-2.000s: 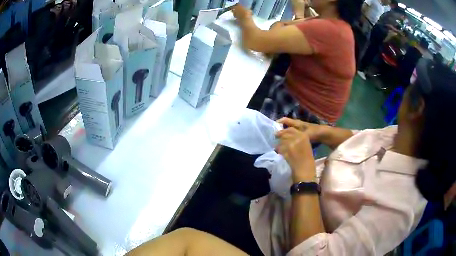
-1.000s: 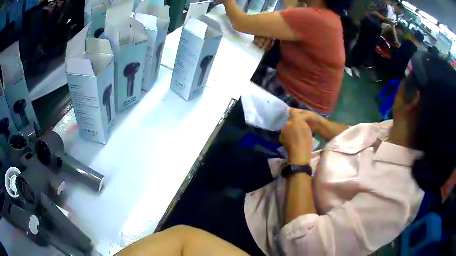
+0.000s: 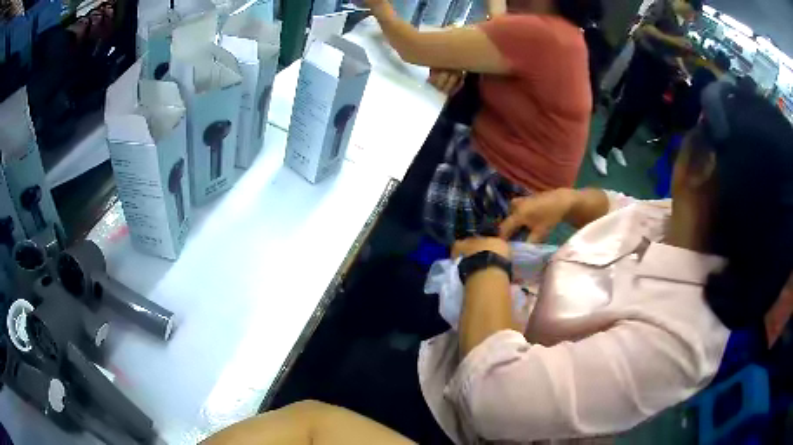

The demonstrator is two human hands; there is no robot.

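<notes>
Neither of my hands is in view. A bare limb (image 3: 309, 424), a knee or a bent arm, shows at the bottom edge; I cannot tell which. Dark grey handheld fans lie piled at the left end of the white table (image 3: 252, 287). One fan (image 3: 130, 304) has its handle pointing right. Another fan's handle (image 3: 109, 395) points down to the lower right. A white spoked round part (image 3: 19, 325) sits among them.
Open pale blue-grey boxes (image 3: 149, 187) stand behind the fans, with a single box (image 3: 326, 113) farther right. A person in a pink shirt (image 3: 600, 295) sits at right, hands on white plastic (image 3: 448, 291). A person in a red shirt (image 3: 543, 100) sits beyond.
The pink-shirted person's hands and the white plastic have moved lower, towards the lap. The view has shifted slightly. The fans and boxes have kept their arrangement.
</notes>
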